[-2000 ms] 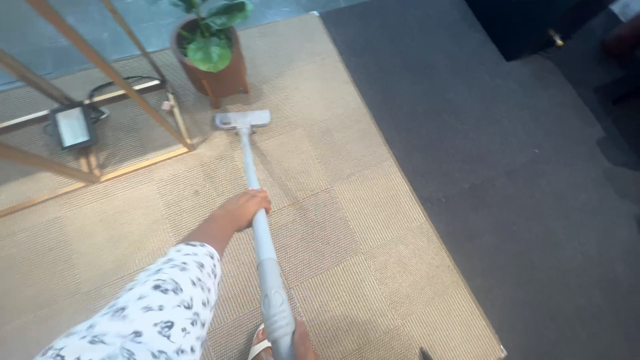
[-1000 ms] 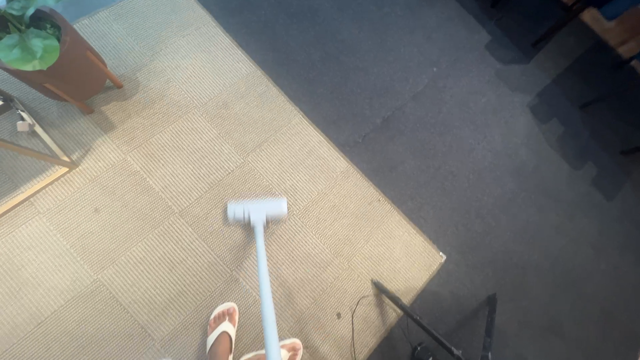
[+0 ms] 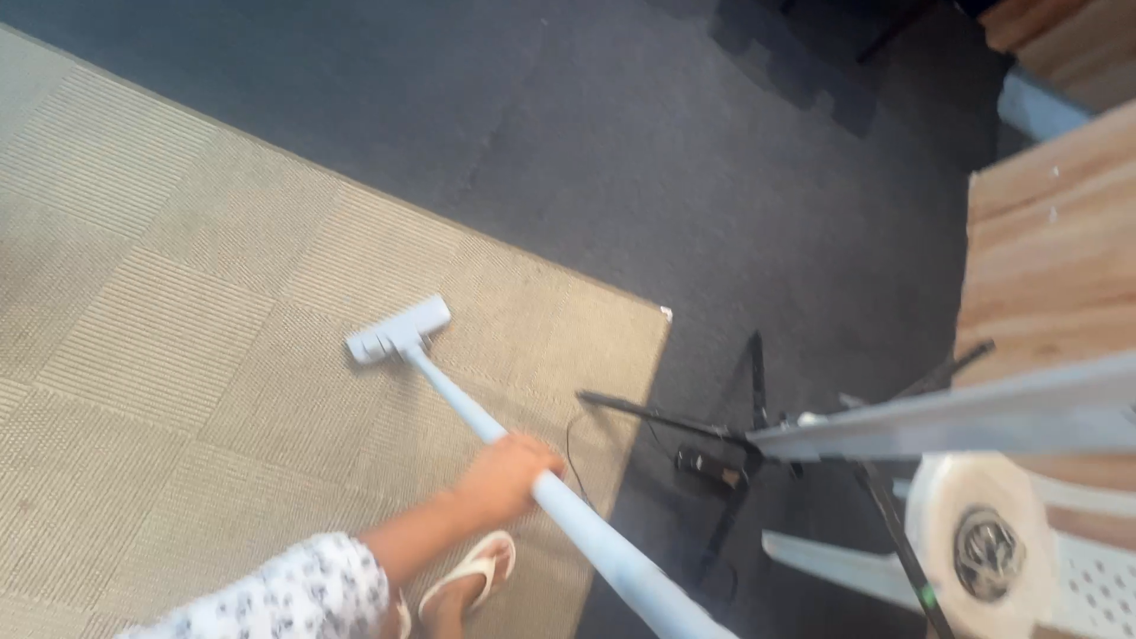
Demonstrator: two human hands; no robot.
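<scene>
My left hand (image 3: 508, 475), below a white sleeve with dark spots, is closed around the pale blue-grey tube (image 3: 612, 541) of a stick vacuum cleaner. The tube runs from the lower right up to the vacuum's floor head (image 3: 399, 330), which rests on the beige ribbed carpet (image 3: 177, 328). Below the hand, a foot in a white flip-flop (image 3: 479, 568) stands on the carpet. The vacuum's handle end lies outside the view, and my right hand does not show.
A black-legged stand (image 3: 657, 415) with a thin cable straddles the carpet's corner. Right of it are a white plastic chair (image 3: 1092, 568), a round cream object (image 3: 976, 541) and a wood-patterned surface (image 3: 1047, 257). Dark flooring (image 3: 568, 160) borders the carpet.
The view has swung far to the right. The potted plant and glass-sided frame have left it, and the chair has come in. The floor head has moved from near the plant pot towards the carpet's corner.
</scene>
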